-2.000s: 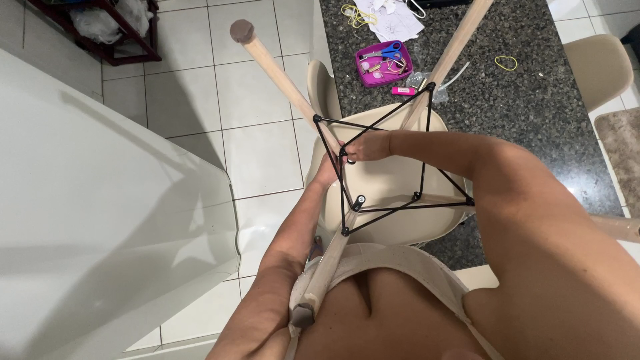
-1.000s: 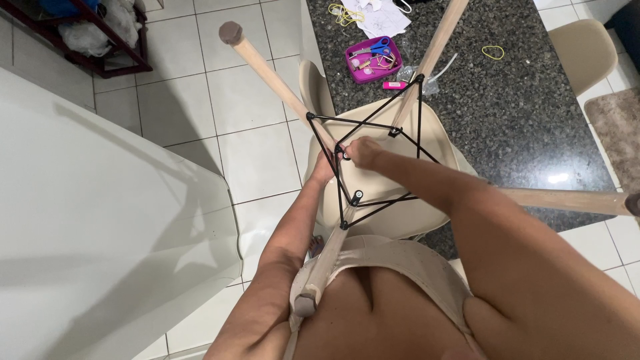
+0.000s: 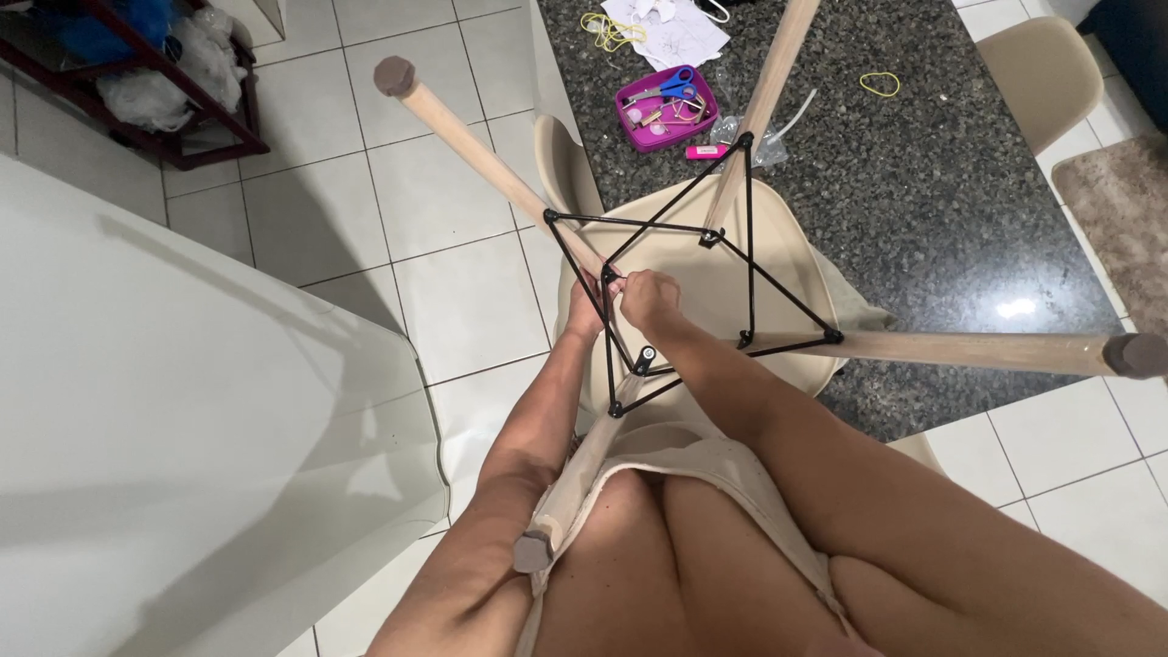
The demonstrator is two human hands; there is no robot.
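An upturned chair with a beige plastic seat (image 3: 703, 274) lies on the granite counter's edge, its wooden legs (image 3: 474, 155) pointing outward. Black metal rods (image 3: 751, 237) cross between the legs. My left hand (image 3: 587, 306) is at the upper left leg's base, partly hidden behind the leg and rods; its fingers reach the black bracket (image 3: 610, 274). My right hand (image 3: 650, 297) is closed beside the same bracket, its fingertips pinching something small and dark that I cannot make out. Another bracket with a bolt (image 3: 646, 358) shows at the near leg.
On the granite counter (image 3: 922, 201) are a purple tray (image 3: 668, 108) with blue scissors (image 3: 677, 85) and small parts, a pink object (image 3: 705, 152), papers (image 3: 671, 32) and yellow bands (image 3: 880, 85). A white appliance or panel (image 3: 228, 392) stands left; another chair (image 3: 1040, 82) stands right.
My right hand has turned and shifted slightly at the same bracket. My right forearm has lowered, so the right-hand leg and its joint now show. My left hand stays by the upper left leg's base.
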